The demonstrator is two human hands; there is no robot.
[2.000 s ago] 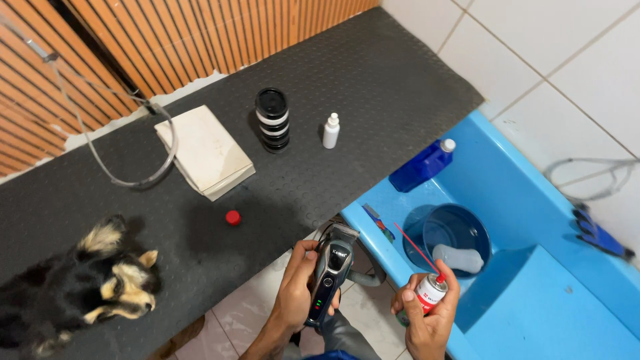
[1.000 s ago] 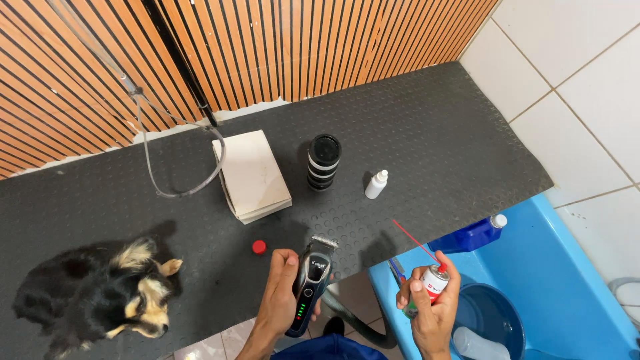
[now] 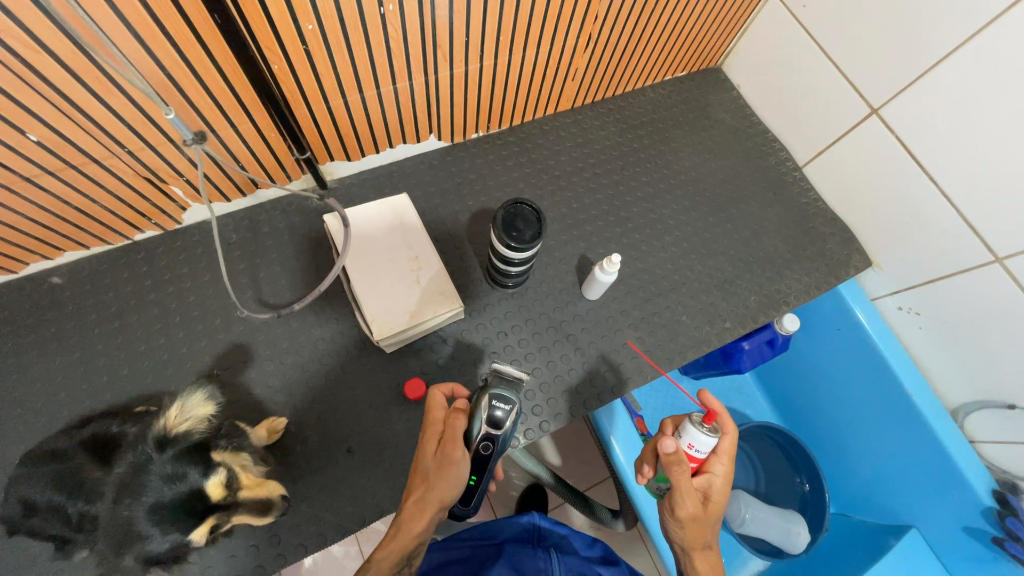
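Note:
My left hand (image 3: 445,448) holds a dark Kemei hair clipper (image 3: 490,440) upright, its metal blade toward the table and small green lights lit on its body. In my right hand (image 3: 690,472) is a white and red Würth spray can (image 3: 698,440), index finger at its red nozzle. A thin red straw (image 3: 662,371) runs from the nozzle up and left, its tip apart from the clipper. Left of the clipper, a red cap (image 3: 414,389) lies on the black rubber-topped table (image 3: 680,184).
A black and tan dog (image 3: 160,480) lies at the table's left. Behind stand a pale box (image 3: 396,268), a black and white stacked container (image 3: 516,244) and a small white bottle (image 3: 601,277). The blue tub (image 3: 872,384) holds a blue jug (image 3: 744,349) and a dark bucket (image 3: 816,480).
The view has shifted, bringing more of the slatted wall in. Both hands keep hold of the clipper and the spray can; the clipper now shows over the table's front edge.

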